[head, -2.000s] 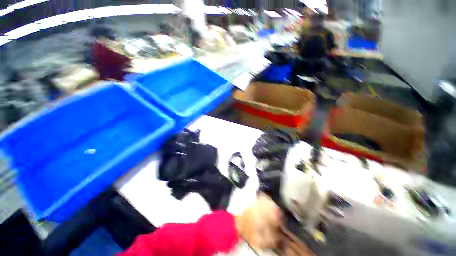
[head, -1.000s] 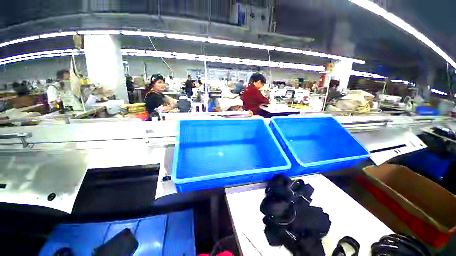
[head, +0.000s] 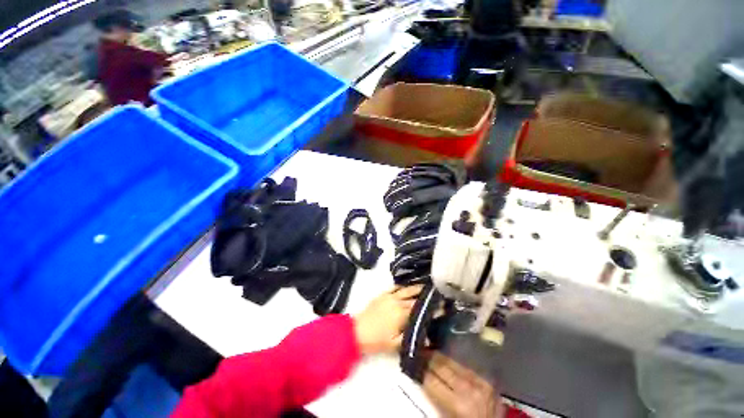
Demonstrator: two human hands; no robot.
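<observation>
A black fabric band (head: pixel 418 331) with a pale line along it lies between my hands, just left of the sewing machine's needle area. My left hand (head: pixel 387 317) is at its left side with fingers on its upper part. My right hand (head: pixel 458 390) is at its lower end, partly cut off by the bottom edge. The white sewing machine (head: pixel 571 245) stands at the right. A loose black heap of bands (head: pixel 277 241) lies on the table, with a single small black loop (head: pixel 360 238) beside it. A row of overlapping bands (head: pixel 416 212) lies behind the needle end.
Two blue bins (head: pixel 106 237) stand at the left of the white table (head: pixel 220 314). Two brown cartons with red bands (head: pixel 424 122) stand behind the table. A person in dark red (head: pixel 126 65) is at the far upper left, and another person in dark clothing is at the top.
The view has swung from the bins back down to the table and machine. Both hands are now in view at a black band; a second ago only a bit of red sleeve showed.
</observation>
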